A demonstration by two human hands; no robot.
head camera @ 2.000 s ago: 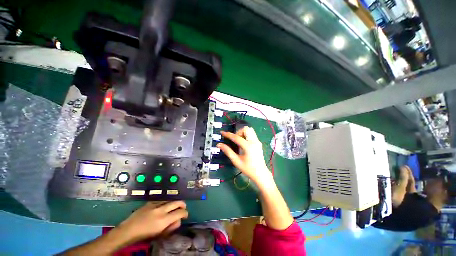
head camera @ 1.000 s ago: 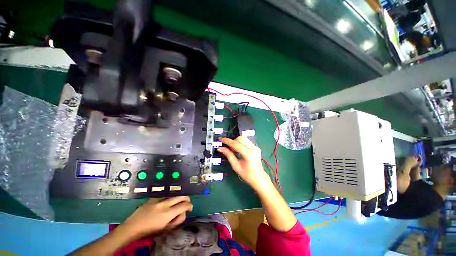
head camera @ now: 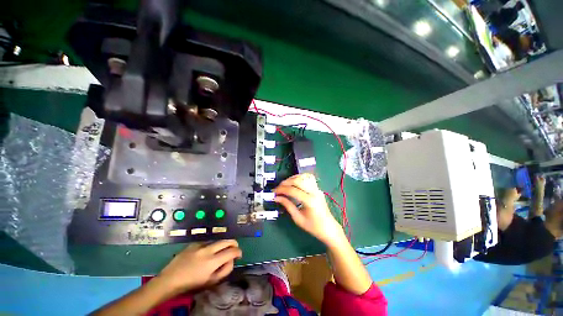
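Observation:
The black test fixture (head camera: 166,234) lies before me with its display (head camera: 120,209) lit and the toggle clamp (head camera: 160,74) over the clear pressure plate (head camera: 123,166). My right hand (head camera: 307,203) has its thumb and fingers close together at a lower white side connector (head camera: 266,196); whether it pinches anything is hidden. A black power adapter (head camera: 304,156) with a white label lies just beyond this hand, beside the connector row. My left hand (head camera: 207,262) rests with curled fingers at the bench edge below the buttons (head camera: 200,215); I cannot tell if it holds anything.
A bubble bag (head camera: 37,185) lies left of the fixture. Bagged units (head camera: 366,151) lie right of the adapter. Red test wires (head camera: 343,160) loop between them. A cream metal box (head camera: 426,185) stands at the right. A person's arm (head camera: 509,207) shows at far right.
My right hand has moved down the connector row toward its lower end. The black adapter is more exposed. My left hand stays at the bench edge. The view has shifted slightly.

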